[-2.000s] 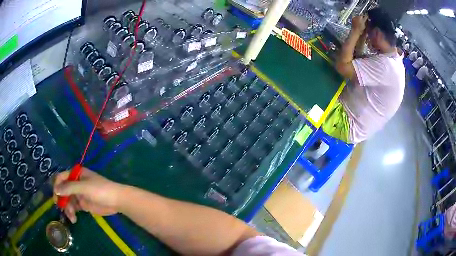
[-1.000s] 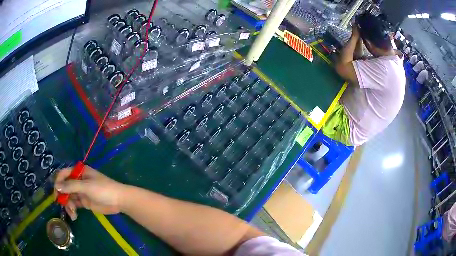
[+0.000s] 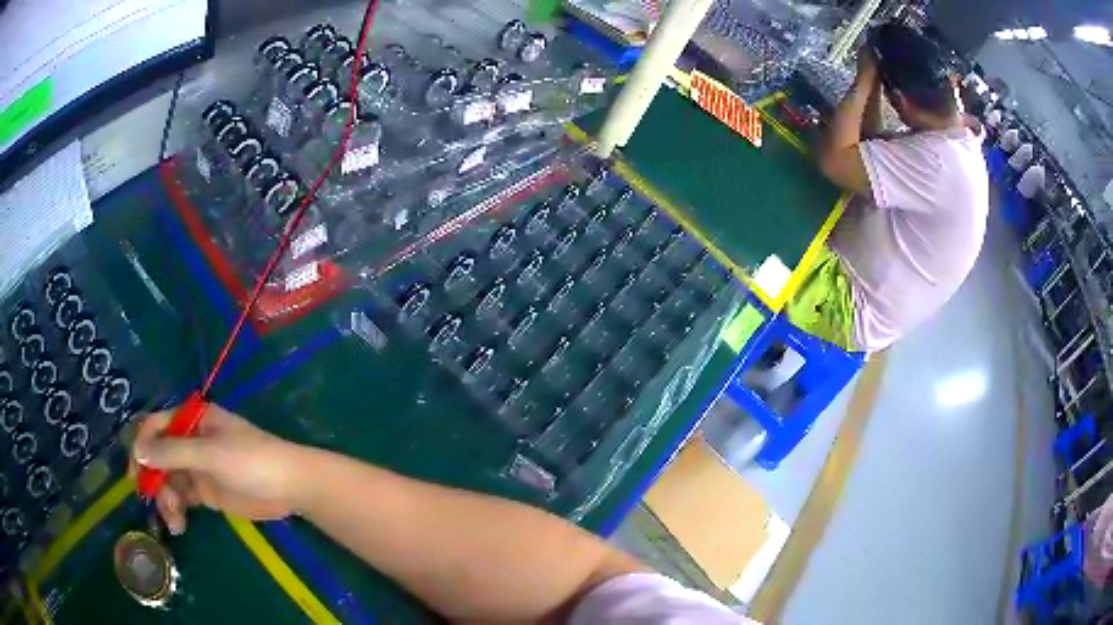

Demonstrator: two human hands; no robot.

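My right hand (image 3: 220, 464) is at the lower left, its forearm coming in from the bottom edge. It is shut on a red test clip (image 3: 172, 444), held slanted. A thin red test lead (image 3: 248, 299) runs from the clip's top up over the trays. The clip's lower end is just above a round speaker driver (image 3: 145, 568) with a shiny ring and pale centre, lying on the green mat. Whether the tip touches the driver cannot be told. My left hand is not in view.
A blister tray (image 3: 55, 403) of ringed units lies at left. A partly filled blister tray (image 3: 574, 330) lies in the middle. Stacked trays (image 3: 403, 183) stand behind, inside red tape. A monitor (image 3: 98, 61) is at top left. Another person (image 3: 922, 208) sits on a blue stool (image 3: 793, 397) at right.
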